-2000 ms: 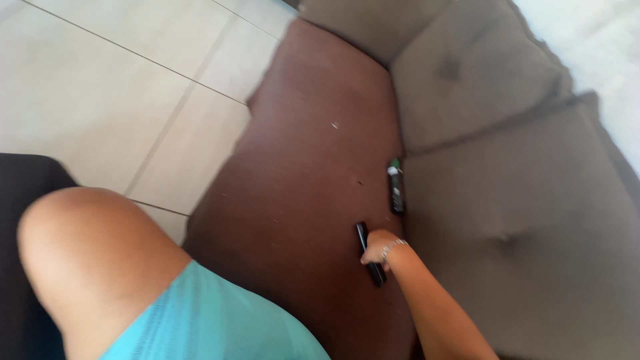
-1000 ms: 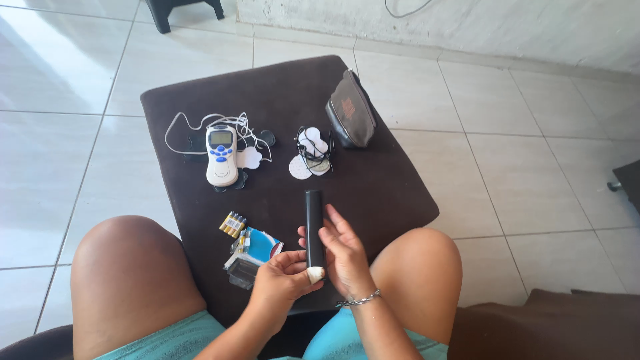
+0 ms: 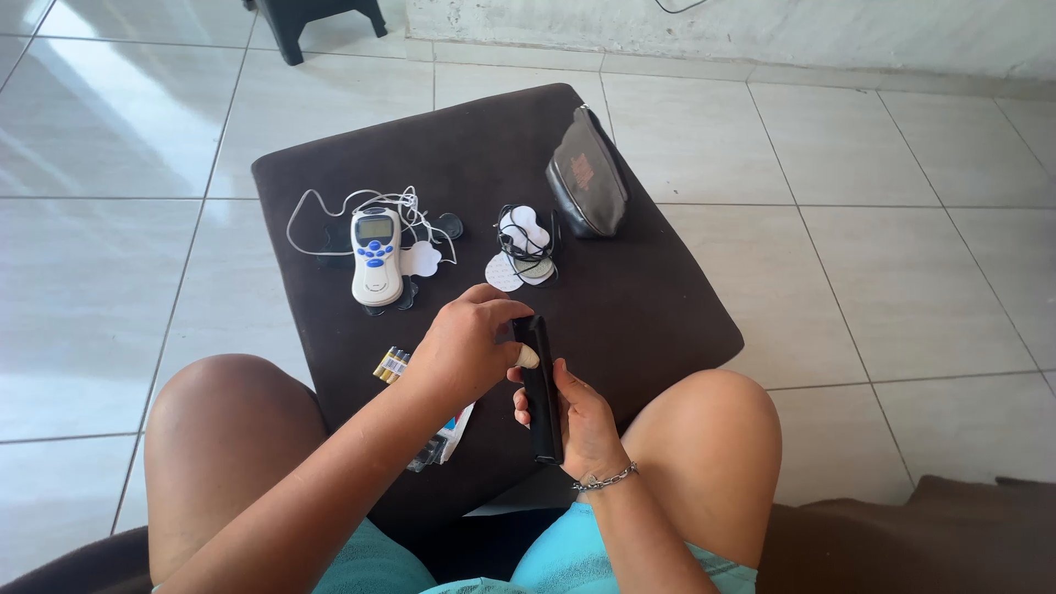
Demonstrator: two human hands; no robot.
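Note:
My right hand (image 3: 587, 417), with a chain bracelet at the wrist, holds a long black object (image 3: 542, 392), possibly a remote control, by its lower half. The fingers of my left hand (image 3: 470, 346) grip its upper end, the wrapped thumb pressed on its face. Beyond my left hand lies a white handheld electrotherapy unit (image 3: 377, 257) with blue buttons and a pale cable. White electrode pads (image 3: 522, 256) with a coiled black cable are farther up. Several small batteries (image 3: 391, 364) and an opened package (image 3: 450, 437) are partly hidden by my left arm.
A dark fabric ottoman (image 3: 462, 157) stands between my knees and bears these things. A dark zip pouch (image 3: 587, 177) rests at its far right. Beyond are a tiled floor (image 3: 709, 148), a dark plastic stool (image 3: 318, 21) and a wall (image 3: 825, 37).
The view has swung from the sofa seat to the ottoman. Since one second ago, my left hand has moved from the black object's lower end to its upper end.

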